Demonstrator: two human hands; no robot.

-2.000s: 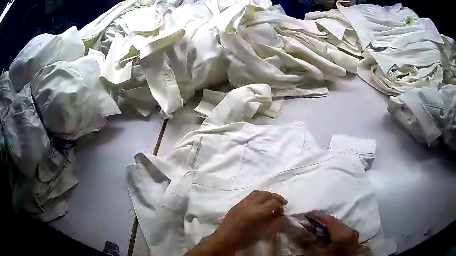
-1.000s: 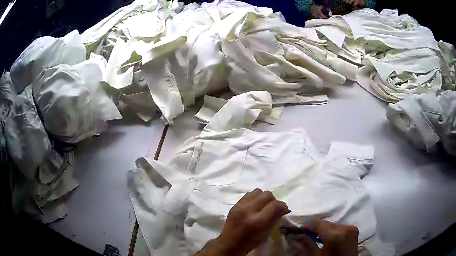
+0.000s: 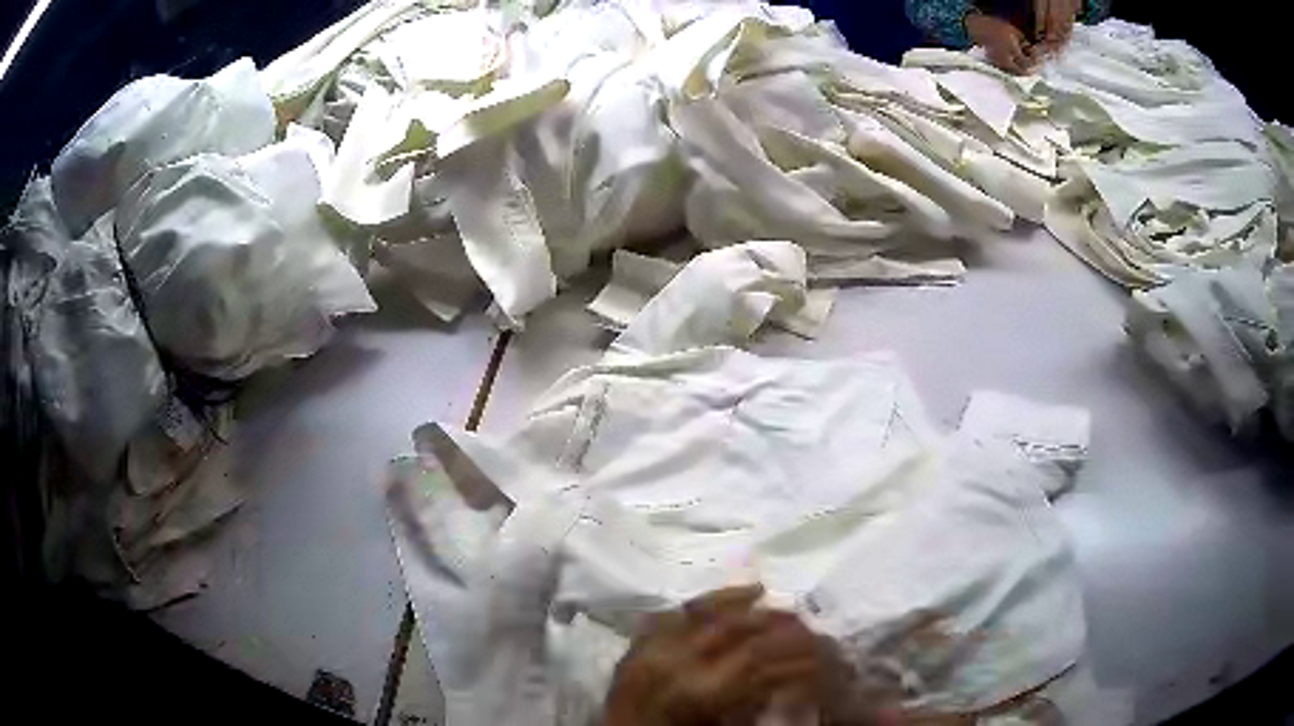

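An off-white garment [image 3: 710, 440] lies spread on the white table, with stitched seams across its panels and a squarish end at its upper right. My left hand [image 3: 724, 660] is blurred at the bottom middle, over the garment's near part; its fingers and any grip cannot be made out. My right hand [image 3: 922, 667] is a faint, blurred shape just right of it, low on the garment. The snips seen earlier cannot be made out now.
A large heap of off-white garments [image 3: 610, 156] covers the back. Bundled garments sit at the left [image 3: 227, 270] and right [image 3: 1206, 341]. A brown joint [image 3: 487, 380] crosses the white table [image 3: 312, 468]. Another person's hands [image 3: 1025, 40] are at the far right heap.
My hands have moved down toward the picture's bottom edge and blurred. The snips have gone from sight. The view has shifted slightly. The other person's hands have come into view at the back.
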